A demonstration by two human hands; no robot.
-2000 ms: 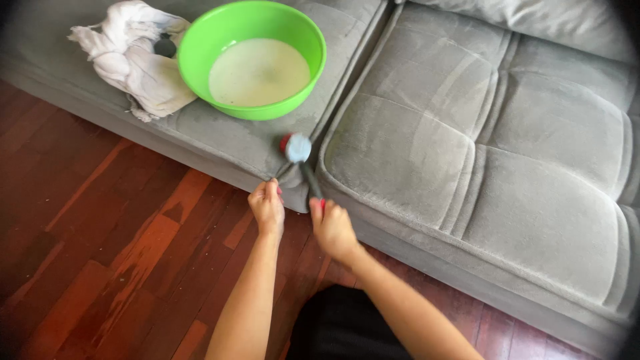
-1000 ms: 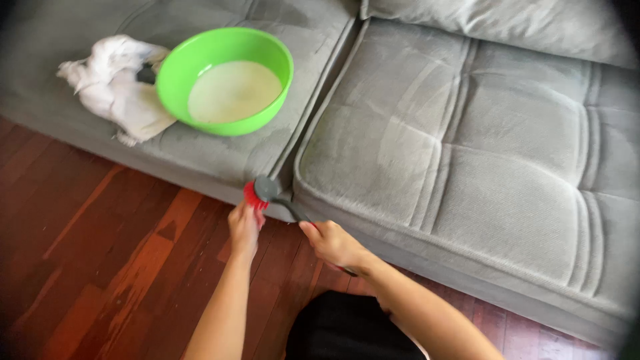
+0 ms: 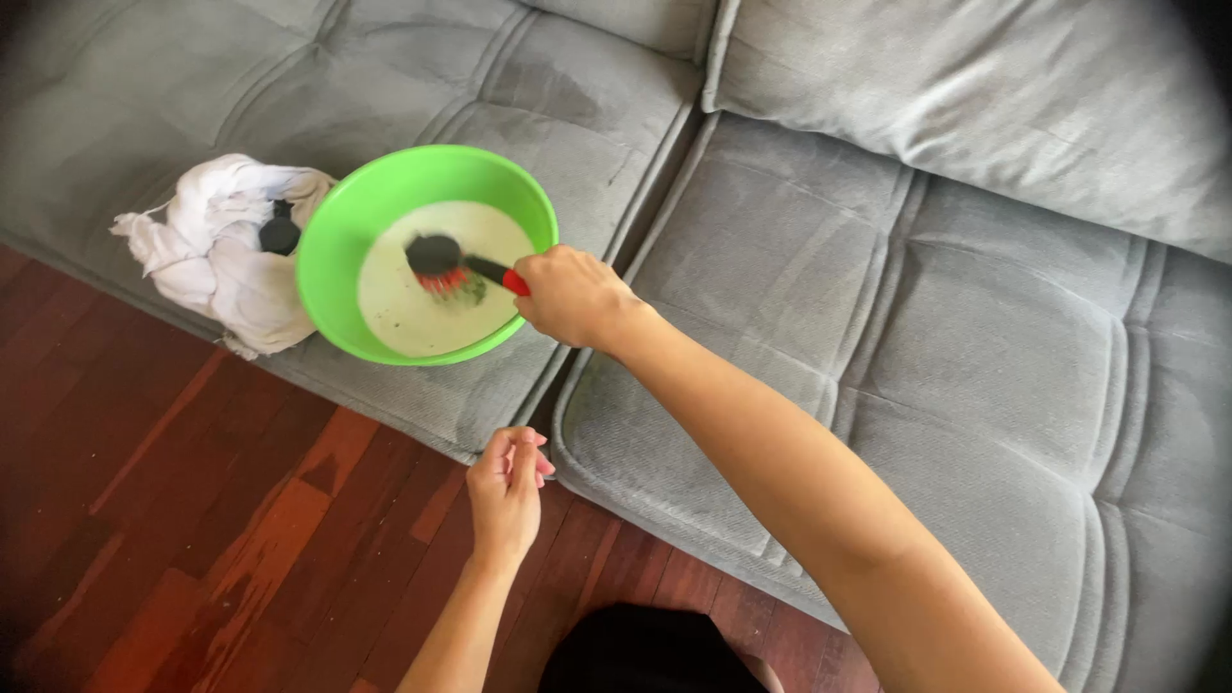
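Note:
My right hand point(image 3: 577, 294) grips the red and black handle of a scrub brush point(image 3: 435, 256). The brush's round black head is over the whitish liquid inside a green plastic basin point(image 3: 332, 260), its red bristles facing down at the surface; whether they are dipped in is unclear. Dark specks show in the liquid near the bristles. Below the basin, at the front edge of the grey sofa, my left hand point(image 3: 512, 472) has its fingers curled together, and no object shows in it. A crumpled white cloth point(image 3: 226, 274) lies against the basin's left side, with a round black object point(image 3: 279, 235) on it.
The basin and cloth rest on the left seat cushion of the grey tufted sofa point(image 3: 818, 318). A gap separates the two seat cushions. A grey back cushion point(image 3: 972, 87) leans at the upper right. Dark reddish wooden flooring point(image 3: 221, 500) runs along the sofa's front.
My right hand has carried the brush from the sofa's front edge up and over the basin. My left hand has come away from the brush. Dark specks now show in the liquid.

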